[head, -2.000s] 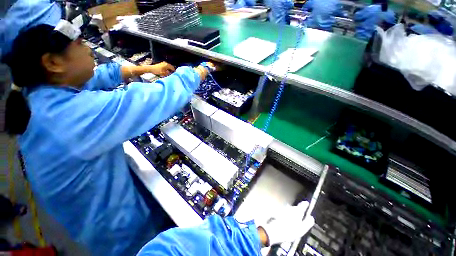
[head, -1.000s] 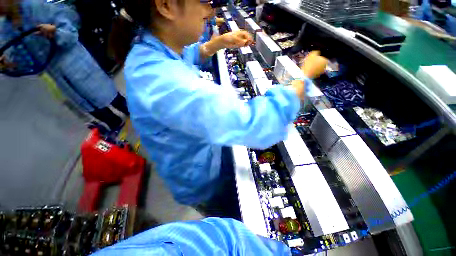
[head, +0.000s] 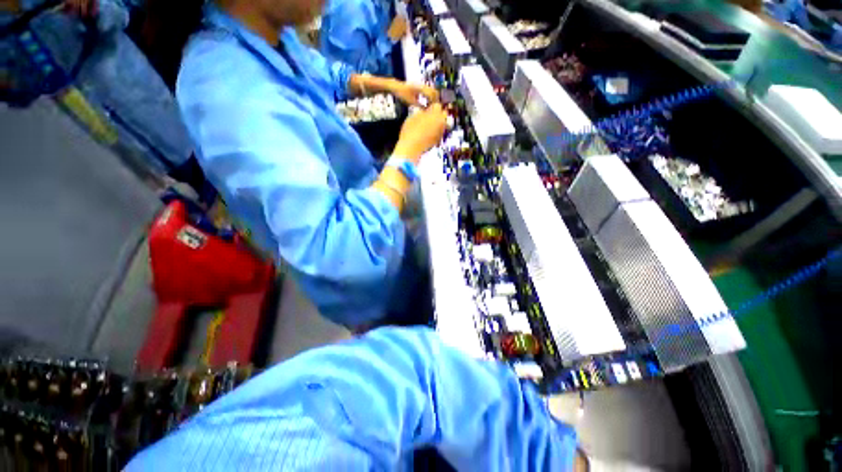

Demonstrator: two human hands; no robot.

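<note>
A populated circuit board (head: 494,277) lies on the line, with long silver heatsinks (head: 563,267) standing in rows and small white parts and copper-ringed coils along its left side. My left arm, in a blue sleeve, crosses the bottom of the view. My left hand (head: 617,466) is almost wholly cut off by the bottom edge; only a sliver of wrist and white glove shows, below the board's near end. What it touches is hidden. My right hand is out of the picture.
A worker in a blue smock (head: 286,175) stands at the left of the line, hands over the boards. A blue spiral cord (head: 775,293) crosses the heatsink's near end. A bin of white parts (head: 697,189) is at right. A red pallet-jack-like object (head: 198,253) and a dark rack (head: 55,406) stand left.
The view has swung left, and my left hand has gone from the fixture's bar to the bottom edge. The worker's near hand has moved from the right-hand heatsinks to the line's left side.
</note>
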